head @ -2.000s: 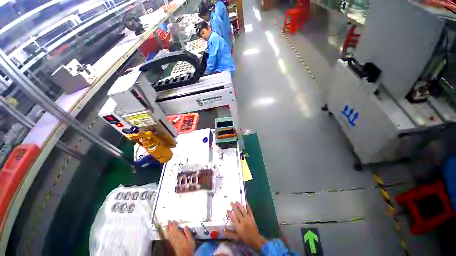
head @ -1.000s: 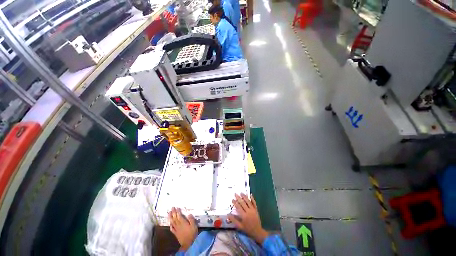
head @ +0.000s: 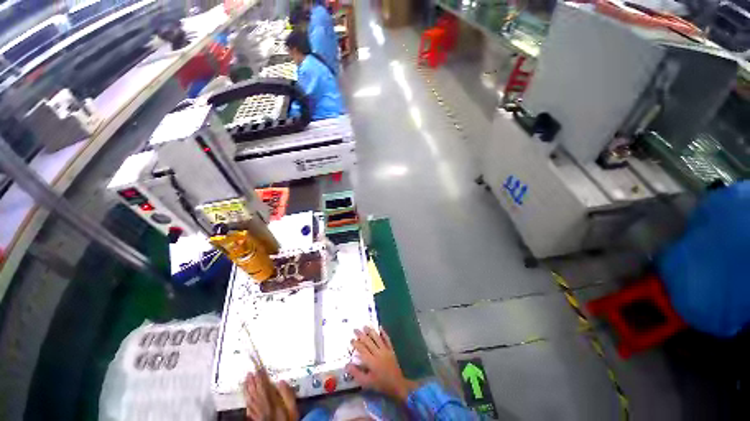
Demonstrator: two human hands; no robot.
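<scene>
The white machine bed (head: pixel 275 333) lies in front of me. The dark brown-red fixture (head: pixel 308 267) sits towards its back with several ring-shaped frames on it. The orange-yellow dispensing head (head: pixel 247 253) hangs over the fixture's left end; whether they touch is not clear. My left hand (head: pixel 270 398), low at the bed's front left, has a thin tan stick (head: pixel 254 349) at its fingers, apparently held, pointing up over the bed. My right hand (head: pixel 378 362) rests with spread fingers on the front right edge, right of the red button (head: pixel 330 384), holding nothing visible.
A translucent tray (head: pixel 156 386) with several dark rings lies left of the bed. Small green-grey bins (head: pixel 339 215) stand at the right rear. The gantry crossarm (head: pixel 292 156) spans behind. A person in blue (head: pixel 319 86) is beyond it; another blue-clothed figure (head: pixel 711 259) is at far right.
The fixture has moved back under the dispensing head since the oldest frame. My left hand has shifted down, and the stick now rises from its fingers. A blue-clothed figure shows more at right. The view has turned.
</scene>
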